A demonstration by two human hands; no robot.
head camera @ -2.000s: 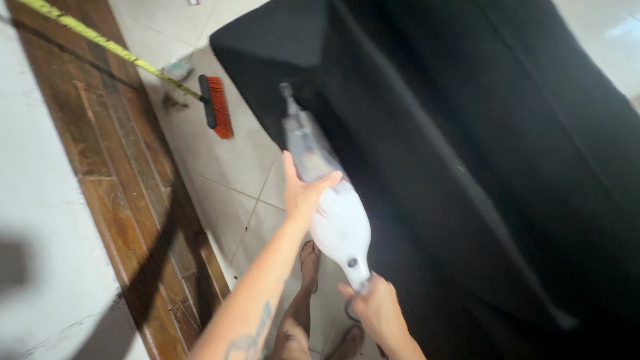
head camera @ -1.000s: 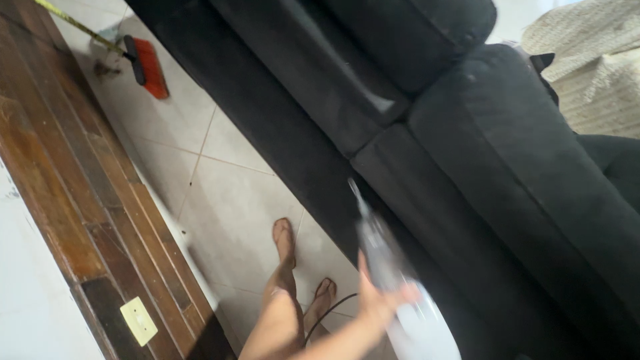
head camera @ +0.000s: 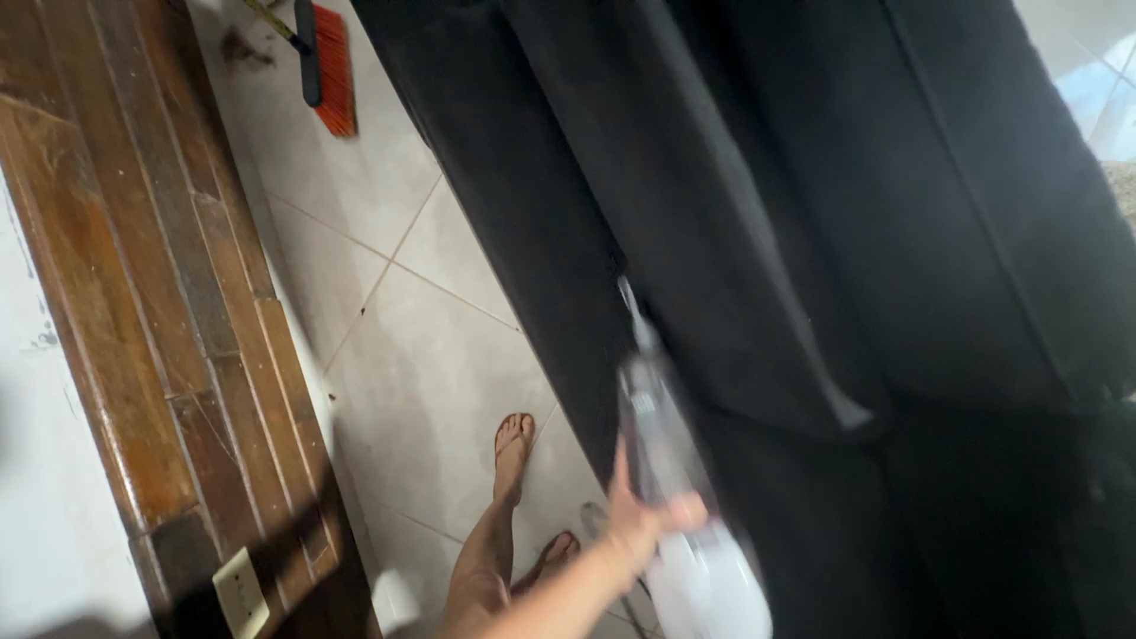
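A white handheld vacuum cleaner [head camera: 706, 577] with a clear dust chamber and a narrow nozzle [head camera: 637, 315] is at lower centre, blurred by motion. My left hand [head camera: 652, 510] grips it around the chamber from the left side. The nozzle tip lies over the seam along the front of a black fabric sofa [head camera: 781, 266]; whether it touches the fabric is unclear. My right hand is out of the frame, as is the rear end of the vacuum.
A broom with red bristles [head camera: 334, 71] stands on the tiled floor [head camera: 426, 337] at the upper left, near a small dark pile of debris [head camera: 248, 51]. Wooden wall cladding [head camera: 204, 311] with an electrical outlet [head camera: 240, 595] runs down the left. A cord hangs beside my sandalled feet [head camera: 512, 453].
Two seconds ago my right hand showed at the vacuum's rear handle; now it is out of view. My left hand keeps its hold on the vacuum throughout. The view has shifted over the sofa.
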